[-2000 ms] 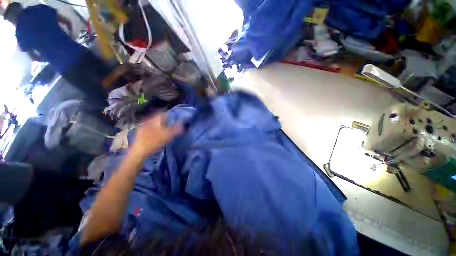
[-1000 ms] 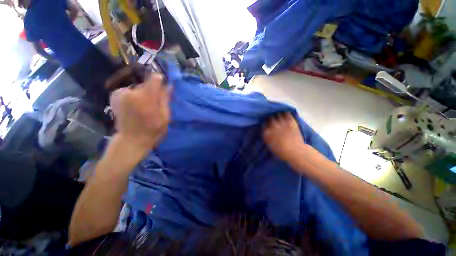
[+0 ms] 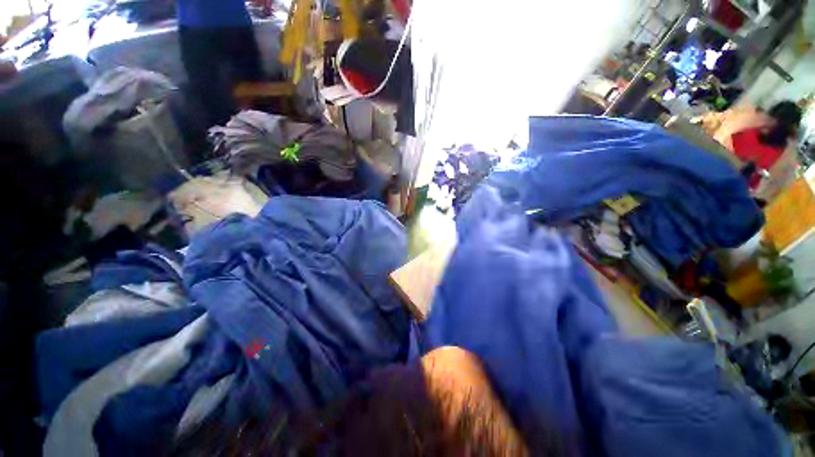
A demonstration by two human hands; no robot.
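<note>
A blue garment [image 3: 527,286] stretches from the lower right up across the table area, blurred in its upper part. It covers most of the pale table, whose bare corner [image 3: 422,278] shows at its left side. A short piece of a bare arm shows at the bottom centre, against the garment's left edge. Its hand is hidden, and I cannot tell which arm it is. Neither my left hand nor my right hand shows. A heap of blue and grey garments [image 3: 295,294] lies left of the table, with a small red mark on one piece.
More blue cloth [image 3: 634,170] lies behind the table, beside a cluttered box with a yellow-edged rim. A stack of grey pieces [image 3: 286,147] with a green tie is at the back left. A person in blue [image 3: 214,45] stands beyond it. Another person in red is at the far right.
The view has swung so that the machine head is out of sight. The blue garment has moved from the lap to the right, over the table. Both hands have gone from sight.
</note>
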